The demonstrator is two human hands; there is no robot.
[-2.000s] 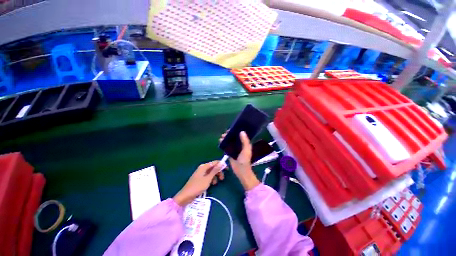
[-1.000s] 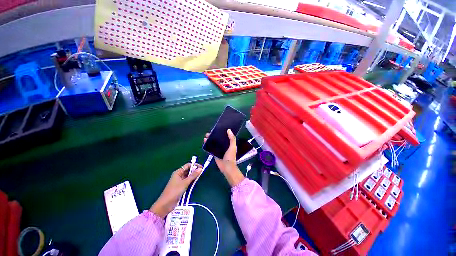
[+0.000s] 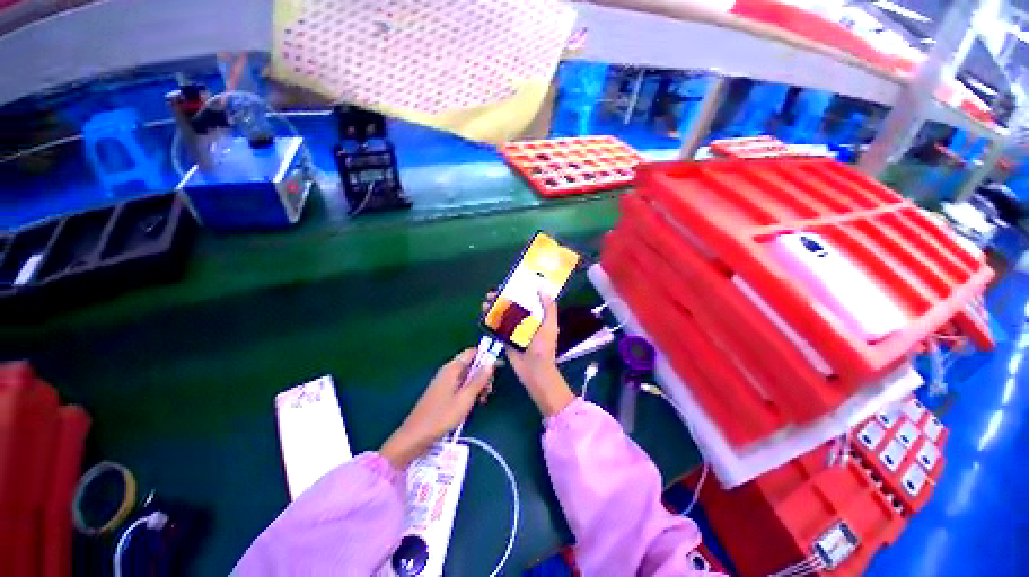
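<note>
My right hand (image 3: 539,347) holds the test phone (image 3: 533,286), tilted, its screen lit yellow-orange and white. My left hand (image 3: 454,394) grips a white cable connector (image 3: 486,351) at the phone's lower end. White leads run down from there to a power bank (image 3: 434,496) with printed label and round dark window, lying below between my forearms. My fingers hide part of the plugs. Another white power bank (image 3: 313,434) lies left of my left forearm, partly covered by the sleeve. A second, dark phone (image 3: 578,327) lies behind my right hand.
Red blister trays (image 3: 767,293) are stacked at right, one white power bank on top. More red trays (image 3: 40,473) stand at left near a tape roll (image 3: 104,498). A purple-headed device (image 3: 636,356) lies beside the right stack. A black compartment tray (image 3: 102,248) is at far left.
The phone screen has gone from dark to lit. My left hand has moved up from holding a loose connector below the phone to the phone's lower end. The camera view has shifted.
</note>
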